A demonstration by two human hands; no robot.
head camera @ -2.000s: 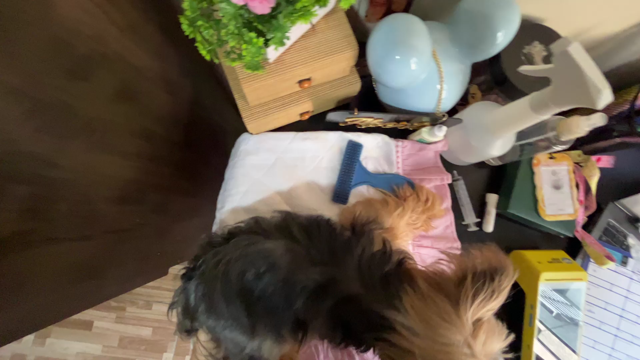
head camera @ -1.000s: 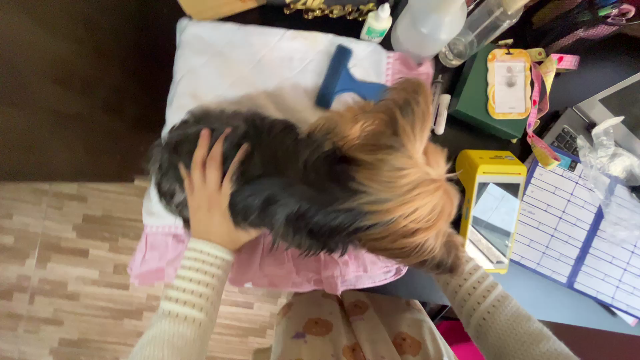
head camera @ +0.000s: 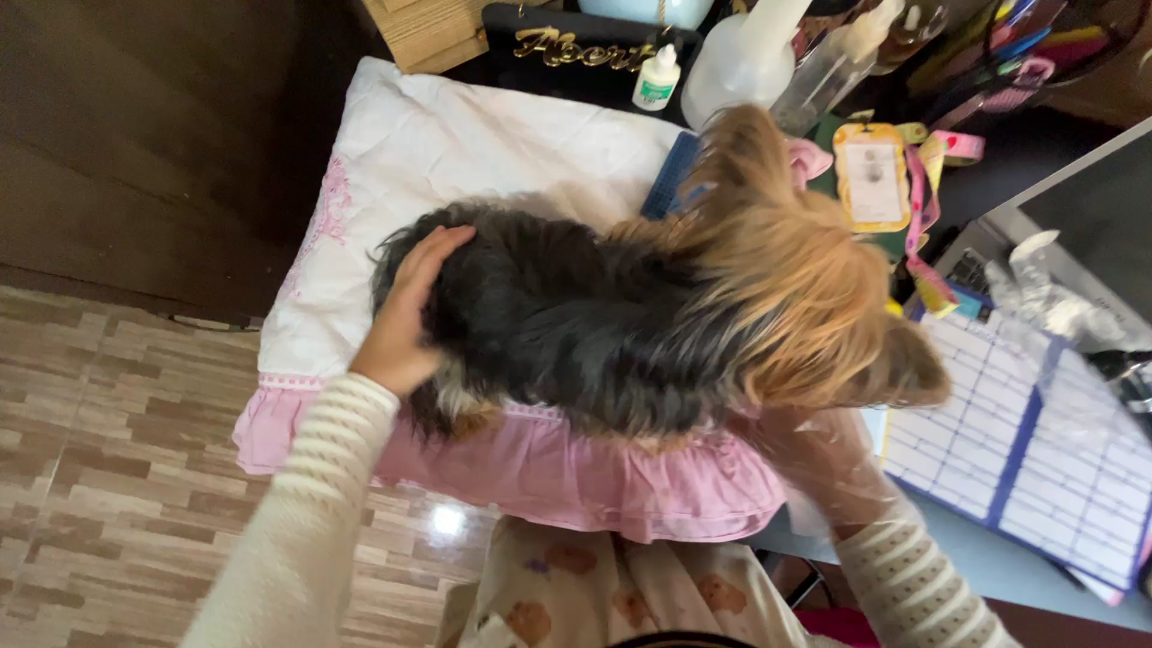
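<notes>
A small long-haired dog (head camera: 576, 315), black on the back and tan on the head, is on a white cushion (head camera: 432, 135) with a pink ruffle, its head to the right. My left hand (head camera: 412, 315) lies against its rump, thumb apart from the fingers. My right hand (head camera: 823, 459), in what looks like a clear plastic glove, reaches under the dog's head and chest; its fingers are hidden. Beyond the dog's shoulder a blue comb-like tool (head camera: 670, 175) lies on the cushion, partly covered by the head.
Behind the cushion stand a small dropper bottle (head camera: 657, 79), a white spray bottle (head camera: 742, 67) and a clear bottle (head camera: 832, 76). A badge with a pink lanyard (head camera: 871, 175), a laptop (head camera: 1071, 216) and a gridded sheet (head camera: 1017, 450) are at the right. A wooden box (head camera: 432, 31) is at the back.
Two seconds ago neither hand was in view; a second ago my left hand was spread on the dog's hindquarters. It now cups the rump. The dog's head covers more of the blue tool.
</notes>
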